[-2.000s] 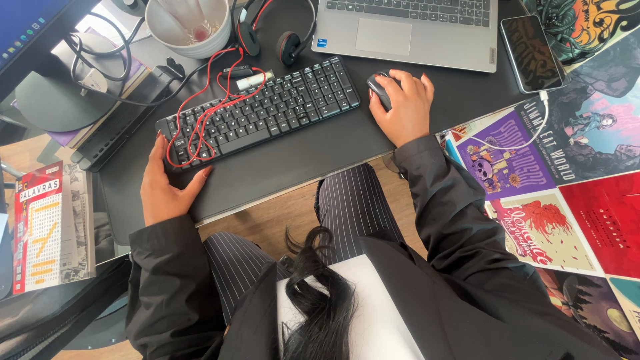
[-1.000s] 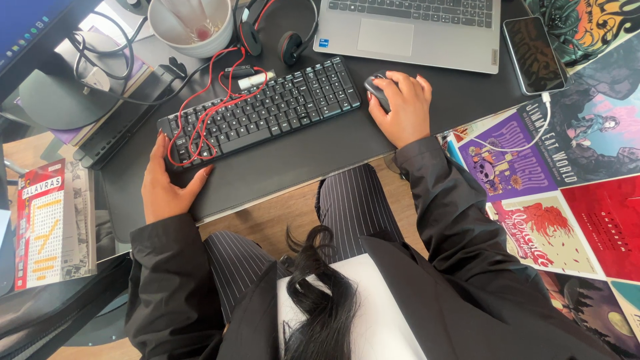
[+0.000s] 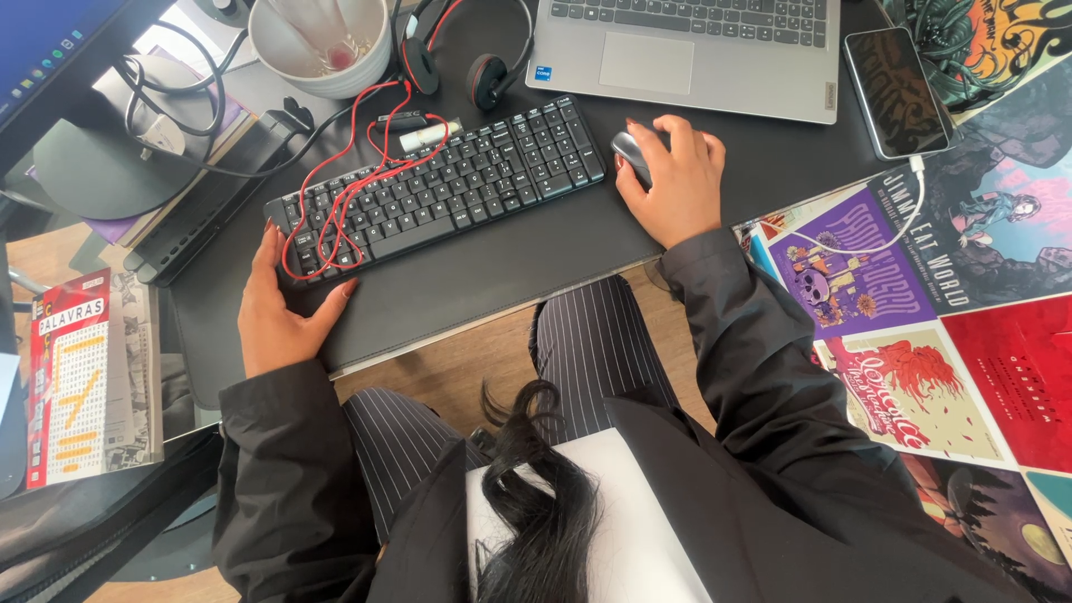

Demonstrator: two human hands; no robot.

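Note:
My right hand [image 3: 674,176] rests over a dark computer mouse [image 3: 634,156] on the black desk mat [image 3: 502,280], its fingers curled on the mouse. At the left end of the black keyboard [image 3: 452,188] lies my left hand [image 3: 285,306], thumb and fingers apart, touching the mat beside the keyboard's lower corner. A red headset cable [image 3: 339,205] is looped over the keyboard's left keys. Behind the keyboard sit a small white tube [image 3: 430,136] and a black headset [image 3: 486,81]. The open laptop [image 3: 703,63] stands above the mouse.
A white bowl [image 3: 322,50] holds a clear cup. At left are a monitor [image 3: 63,63] on its round base, tangled black cables and a puzzle book [image 3: 71,377]. A phone [image 3: 896,92] with a white charging cable and a poster-covered surface [image 3: 921,234] lie at right.

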